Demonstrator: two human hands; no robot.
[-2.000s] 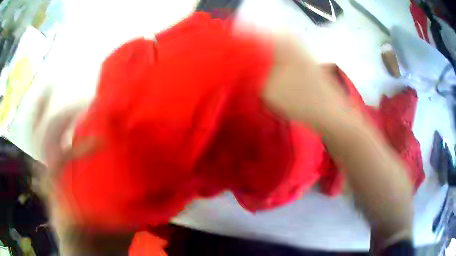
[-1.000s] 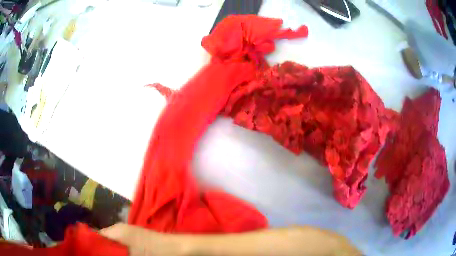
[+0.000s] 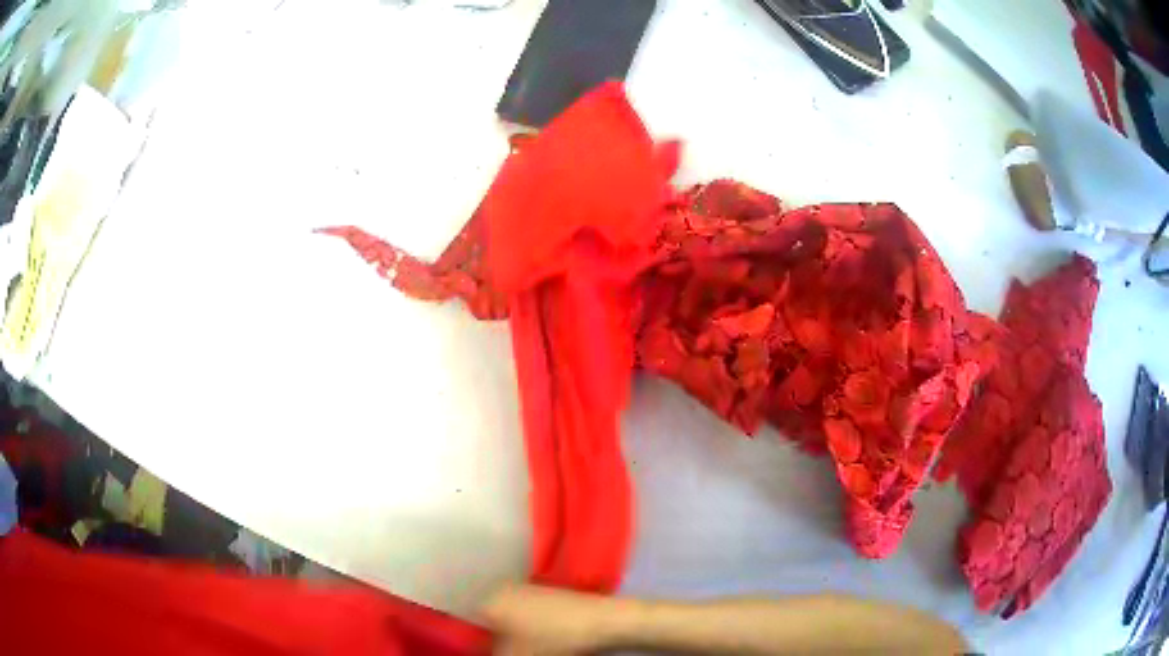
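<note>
A bare forearm reaches in from the lower right, and my right hand (image 3: 545,618) is blurred and cut off by the bottom edge. Its fingers cannot be made out. Plain red lining (image 3: 192,602) spreads blurred across the lower left corner and meets the hand. A bunched bright red cloth (image 3: 571,192) lies on the table, with a long narrow strip running down to the hand. Red floral lace (image 3: 820,320) lies crumpled beside and partly under it, with a thin tail to the left. A second lace piece (image 3: 1038,461) lies at the right. My left hand is not in view.
On the off-white table (image 3: 321,410), a flat dark rectangle (image 3: 577,58) lies at the top beyond the cloth, with an iron (image 3: 840,32) to its right. A brown-handled tool (image 3: 1028,180) lies at the upper right, papers (image 3: 64,231) at the left. Scraps show below the left edge.
The hand at the bottom has moved right. The bright red cloth has changed shape, and its hanging part is narrower and straighter. Plain red lining now fills more of the lower left.
</note>
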